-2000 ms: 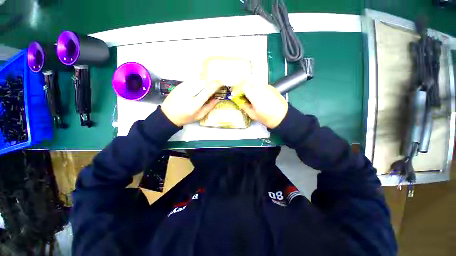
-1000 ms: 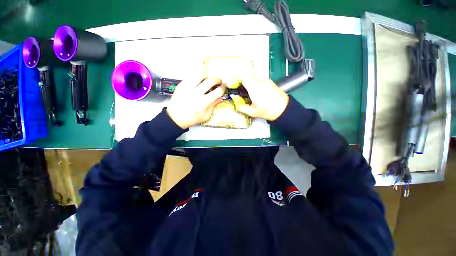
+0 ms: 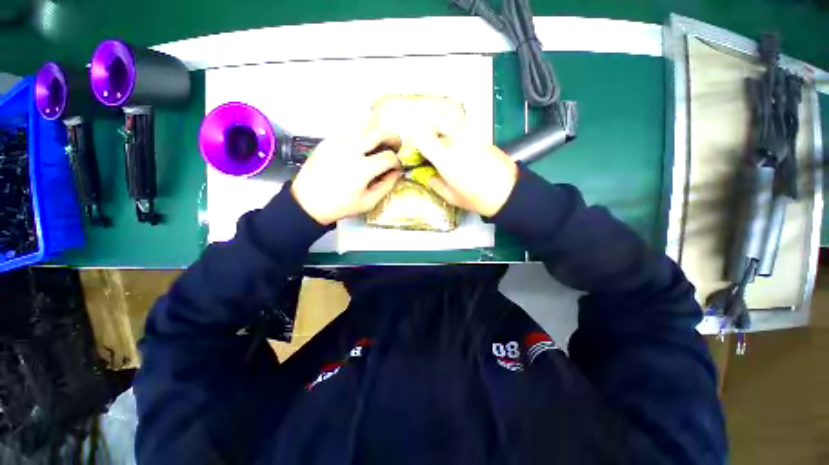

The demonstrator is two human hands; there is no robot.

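A hair dryer body with a purple ring (image 3: 237,139) lies on the white work mat (image 3: 273,213). Its black handle core (image 3: 300,150) runs under my left hand (image 3: 344,180). My right hand (image 3: 474,173), with yellow on the fingertips, meets my left fingertips over the yellow-tan support pad (image 3: 414,207). Both hands pinch small dark parts at the handle end, mostly hidden by the fingers; I cannot tell the wires apart. A grey handle sleeve (image 3: 538,143) sticks out to the right of my right hand, near the bundled dark power cord (image 3: 534,77).
Two waiting dryers (image 3: 162,78) (image 3: 52,91) lie at the left with handles towards me. A blue parts bin (image 3: 56,195) with black parts stands at the far left. A pale tray (image 3: 674,182) at the right holds grey sleeves (image 3: 762,222) and dark cords (image 3: 773,118).
My fingertips have closed together over the dark parts, which show less now. The blue bin and waiting dryers appear slightly further left. The dryer on the mat stays in place.
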